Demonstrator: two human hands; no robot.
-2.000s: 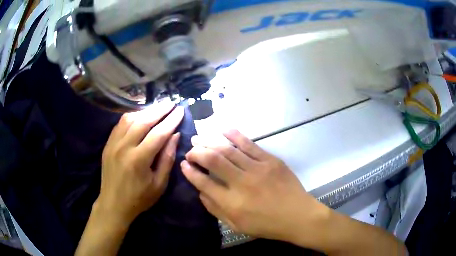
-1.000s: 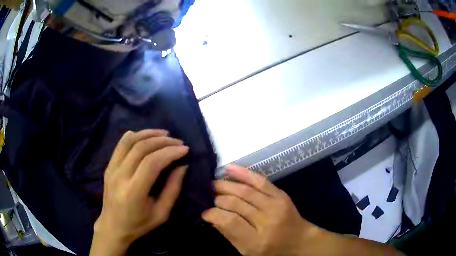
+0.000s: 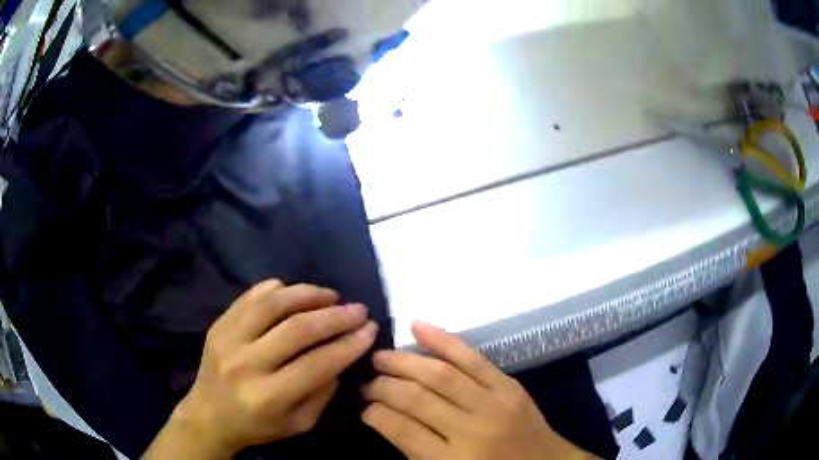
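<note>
Black fabric [image 3: 242,207] lies spread left of the needle and runs under the sewing machine head [image 3: 206,45]. Its straight right edge runs from the brightly lit presser foot area down to my hands. The dark grey tab [image 3: 339,118] is by the foot. My left hand [image 3: 278,364] lies on the fabric near its right edge, fingers bent and close together. My right hand [image 3: 458,395] is at the fabric's edge by the table front, its fingertips on or at the cloth. Whether either hand pinches the fabric is unclear.
Scissors with yellow and green handles [image 3: 770,202] lie at the right, beside a small metal fitting [image 3: 754,101]. A measuring tape [image 3: 611,305] runs along the table's front edge. Below it are small dark scraps [image 3: 644,437] on white material and a hanging black strip [image 3: 779,332].
Both hands have moved from the needle area down along the fabric edge towards the table front. The black fabric now lies flatter and more exposed. The camera view has shifted.
</note>
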